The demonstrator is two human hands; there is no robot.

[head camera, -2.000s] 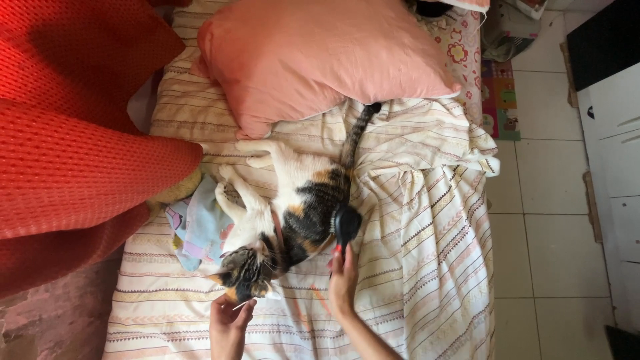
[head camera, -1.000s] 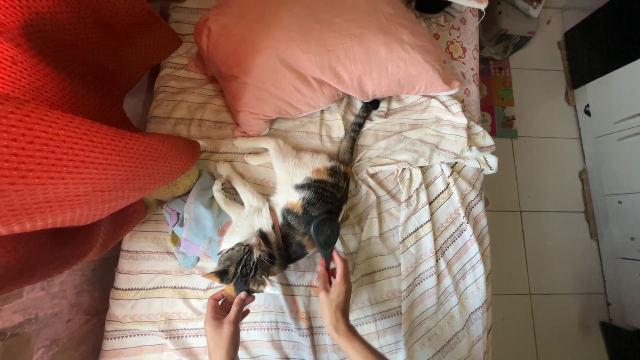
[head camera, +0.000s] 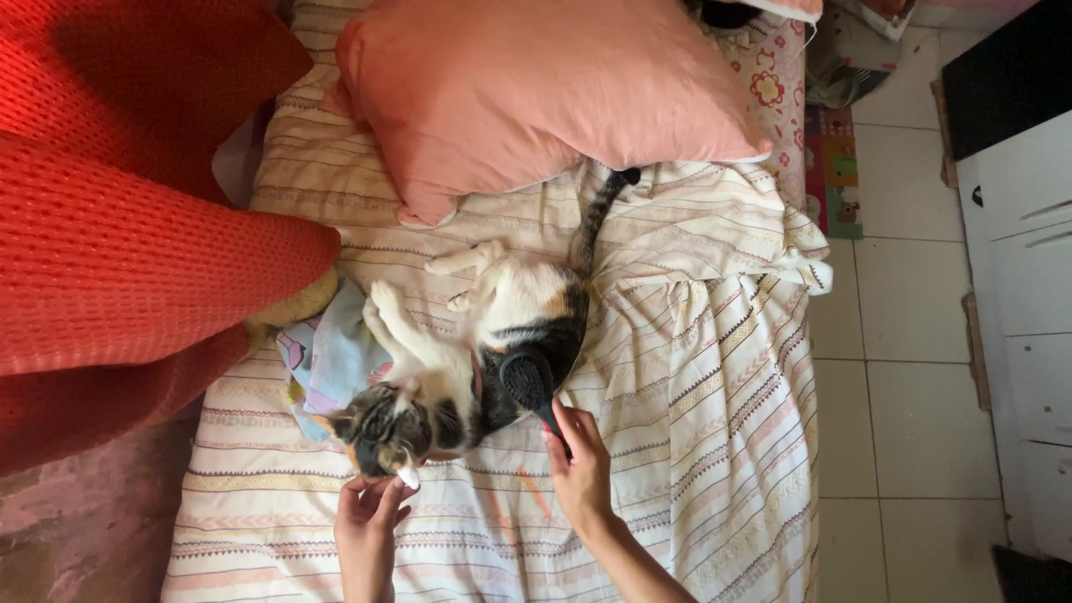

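Note:
A calico cat (head camera: 536, 301) lies on its side on a striped bedsheet (head camera: 620, 402), its head toward the lower left and its tail toward a pink pillow. My right hand (head camera: 579, 461) grips the handle of a black hairbrush (head camera: 526, 378). The brush head is over the cat's back behind the shoulder, with its bristles partly in view. Just below the cat's head, my left hand (head camera: 370, 523) has curled fingers at its chin or cheek. Whether those fingers pinch anything is hidden.
The pink pillow (head camera: 544, 92) lies beyond the cat. Orange-red textured fabric (head camera: 151, 251) hangs at the left, near a crumpled light blue cloth (head camera: 339, 347). Right of the bed are a tiled floor (head camera: 909, 301) and white drawers (head camera: 1034, 276).
The brush in my right hand has moved left from the cat's rear side onto its back. The cat's head has turned somewhat, while my left hand stays close to it.

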